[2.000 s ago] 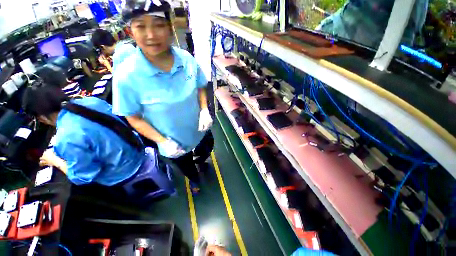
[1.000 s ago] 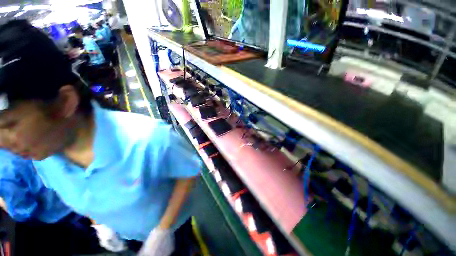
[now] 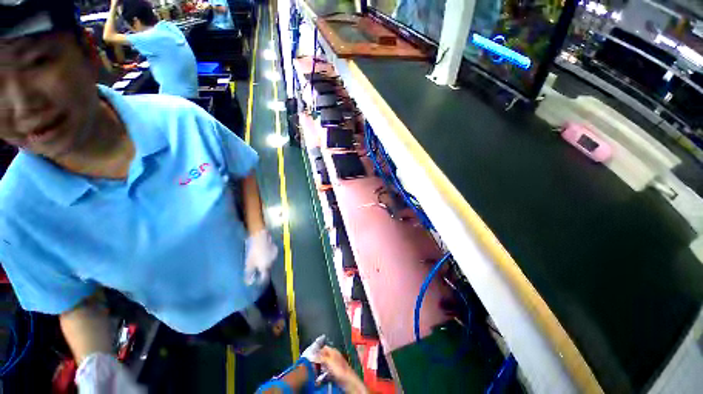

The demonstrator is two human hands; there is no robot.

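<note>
At the bottom edge, my hands are close together, small and cut off. My right hand [image 3: 343, 372] has bare fingers bent against a small white thing [image 3: 315, 348] that looks like thin glove cloth. My left hand [image 3: 297, 377] is beside it with a light blue band or cuff; its fingers cannot be made out clearly. Nearest on the right, flat dark units [image 3: 349, 165] lie in a row on the pink-matted rack shelf [image 3: 374, 254], with thin leads beside them.
A person in a light blue shirt [image 3: 146, 208] and white gloves stands close on the left. The rack's long black top [image 3: 539, 208] bears an orange-brown frame [image 3: 370, 37] and a screen. A pink device [image 3: 587, 143] lies beyond. A yellow-lined green aisle [image 3: 304, 269] runs between.
The view has swung right and down along the rack. The person has come much closer on the left. My hands show at the bottom again, after being out of view one second ago.
</note>
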